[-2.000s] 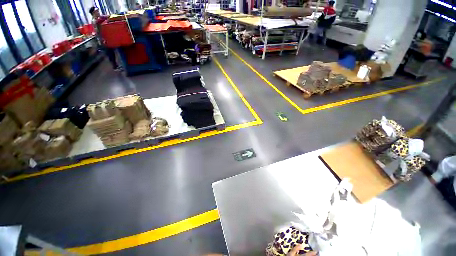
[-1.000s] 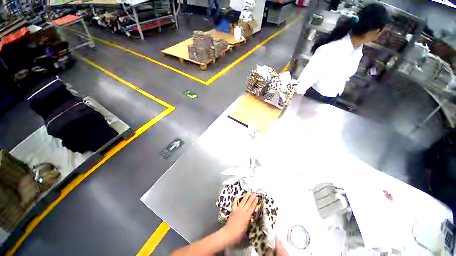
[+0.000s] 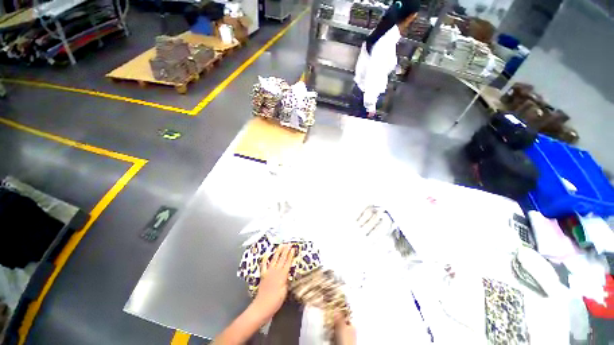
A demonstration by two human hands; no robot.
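Observation:
A leopard-print bundle point(image 3: 250, 266) lies near the table's near left part, with pale grey tie strips point(image 3: 268, 224) loose at its far side. My left hand point(image 3: 275, 275) lies on top of the bundle with its fingers spread slightly. My right hand point(image 3: 345, 329) is at the bottom edge, partly cut off, and holds blurred leopard-print pieces point(image 3: 323, 291) beside the bundle. Right of them a dark pen point(image 3: 423, 313) lies on white paper. A flat leopard-print rectangle point(image 3: 505, 313) lies at the right.
Grey cut pieces point(image 3: 377, 221) and a calculator point(image 3: 522, 230) are on the metal table point(image 3: 168, 283). A brown board point(image 3: 269, 141) and tied leopard bundles point(image 3: 283, 102) stand at the far left edge. A person point(image 3: 377, 60) is beyond the table. A blue bin point(image 3: 572, 176) is at right.
The view has swung right, bringing in the blue bin, calculator and leopard rectangle. My left hand stays on the bundle. My right hand has come into view with leopard-print pieces. The person has moved away from the table.

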